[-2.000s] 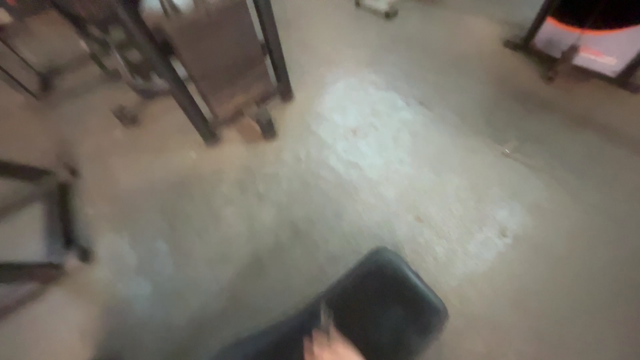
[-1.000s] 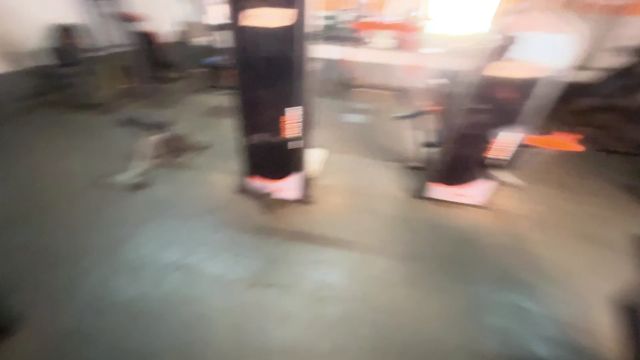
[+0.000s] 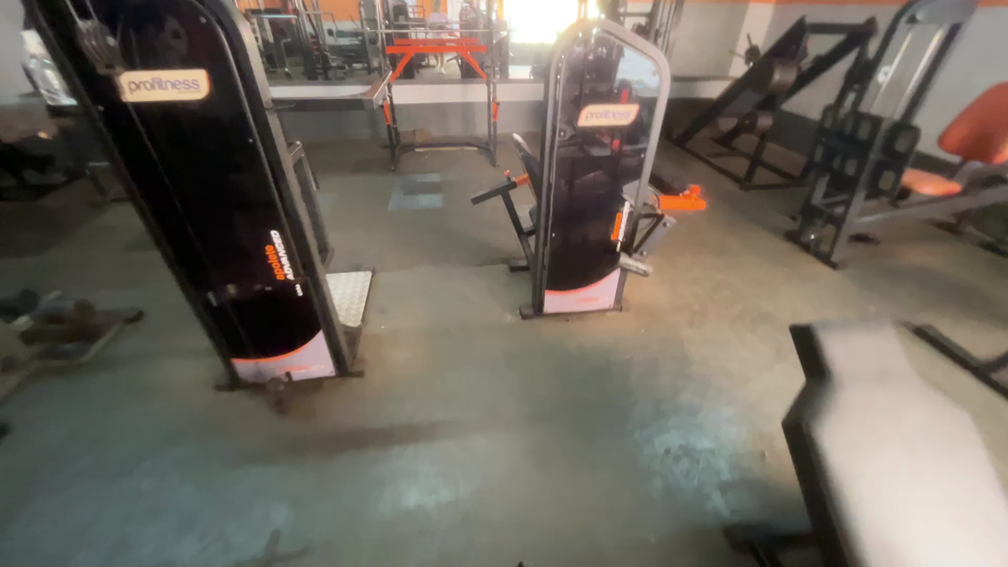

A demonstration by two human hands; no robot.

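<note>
Neither of my hands is in view, so what they hold or touch cannot be seen. A padded exercise bench (image 3: 906, 441) is nearest, at the lower right, with its pale, glaring top cut off by the frame edge. Two tall black weight-stack machines stand on the grey floor: one on the left (image 3: 213, 197), leaning in the tilted view, and one right of centre (image 3: 591, 181). A silvery textured footplate (image 3: 350, 298) adjoins the left machine.
A rack with an orange crossbar (image 3: 437, 49) stands at the back. On the right are a black angled machine frame (image 3: 764, 102) and a machine with an orange seat (image 3: 929, 183). At the left edge, low equipment (image 3: 71, 323) lies on the floor. Bright light comes from behind.
The view has swung up and across from the floor. Two seconds ago, part of a hand showed at a black pad at the bottom; no hand shows now.
</note>
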